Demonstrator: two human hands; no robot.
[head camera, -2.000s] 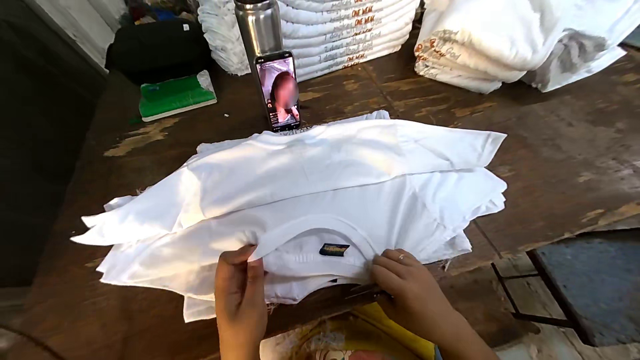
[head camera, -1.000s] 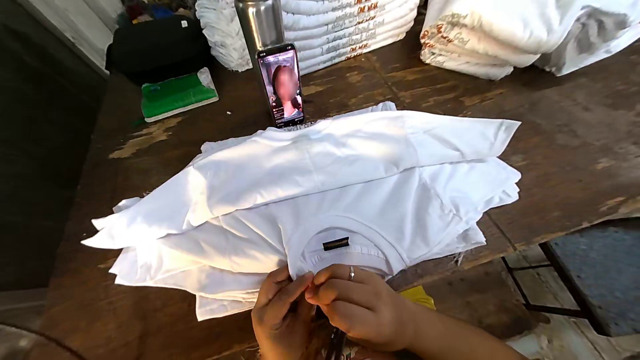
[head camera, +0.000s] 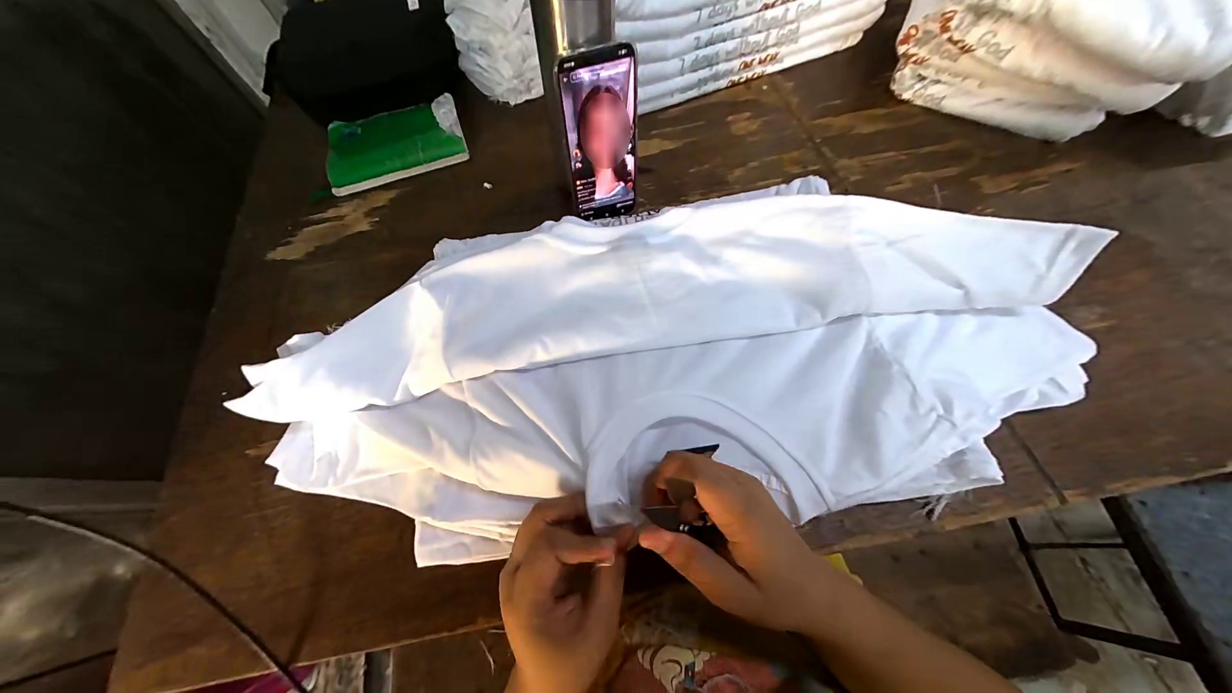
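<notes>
A pile of white T-shirts (head camera: 674, 279) lies across the wooden table's near edge. The top shirt's ribbed round collar (head camera: 712, 409) faces me, with a dark neck label (head camera: 707, 449) inside it, partly behind my right hand. My left hand (head camera: 568, 568) pinches the collar's lower left edge between thumb and fingers. Close beside it, my right hand (head camera: 731, 539) has bent fingers around a small dark metal tool (head camera: 664, 518), perhaps thread snips; its lower part is hidden by the hand. The fingertips of both hands nearly meet at the collar's edge.
A phone (head camera: 599, 135) showing a person leans upright against a metal bottle (head camera: 575, 24) behind the shirts. Stacks of folded printed white shirts (head camera: 751, 43) stand at the back, with another pile (head camera: 1020, 72) at right. A green book (head camera: 397, 146) and black bag (head camera: 366, 58) are back left.
Two seconds ago my hands were apart on either side of the collar; now they are together at its left side. The dark tool shows between my right fingers.
</notes>
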